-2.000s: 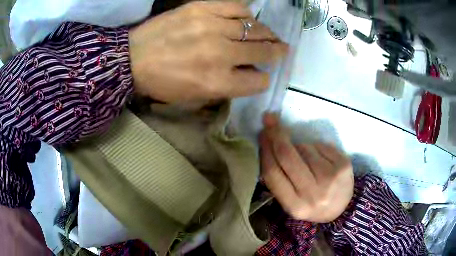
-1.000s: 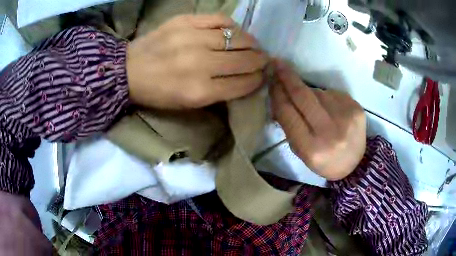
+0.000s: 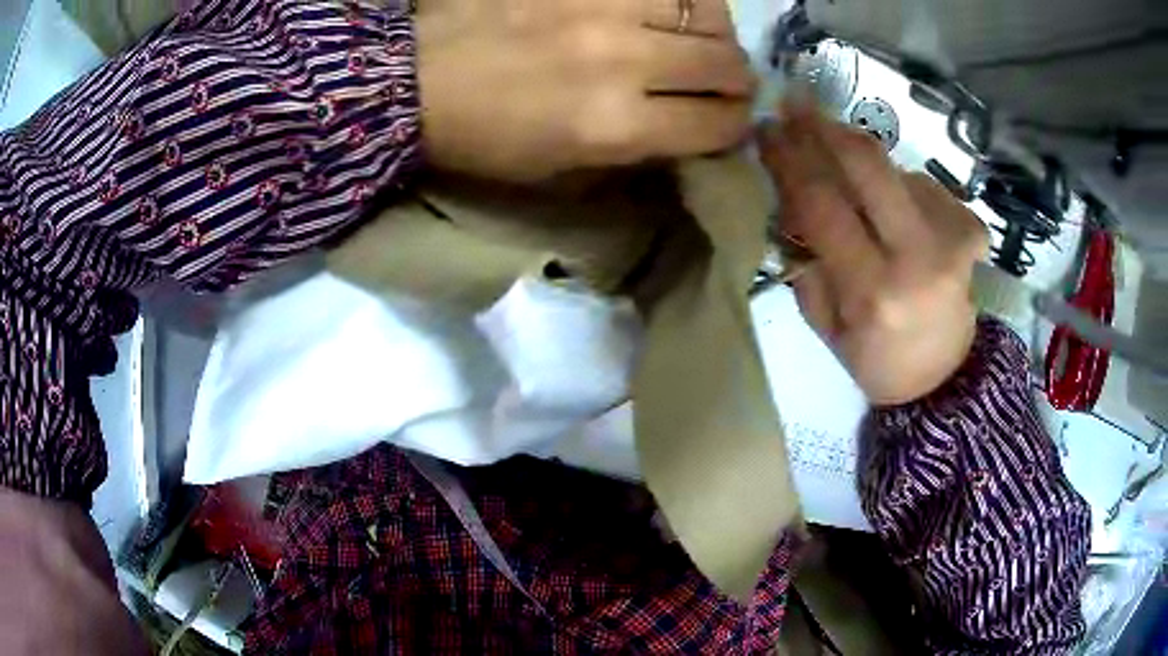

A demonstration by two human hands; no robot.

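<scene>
The khaki garment (image 3: pixel 474 256) lies in front of me under my left hand, with a small dark hole or gap near its lower edge. A khaki band (image 3: pixel 711 410) hangs from between my hands down over the apron. White pocketing cloth (image 3: pixel 346 372) spreads below the khaki. My left hand (image 3: pixel 589 90) lies on the khaki cloth at the top, partly cut off by the upper edge, its fingertips at the band's upper end. My right hand (image 3: pixel 877 256) is blurred, its fingertips pinching at the band's upper end close to the machine parts.
The sewing machine head (image 3: pixel 1025 192) is at the upper right, close to my right hand. Red-handled shears (image 3: pixel 1086 320) lie at the right. The white table (image 3: pixel 820 449) carries a printed scale. A plaid apron (image 3: pixel 474 564) with a thin grey strip is below.
Both hands have moved up and rightward towards the machine with the khaki cloth. The ribbed khaki piece seen earliest is out of view; more white cloth and apron show, and the band hangs straighter.
</scene>
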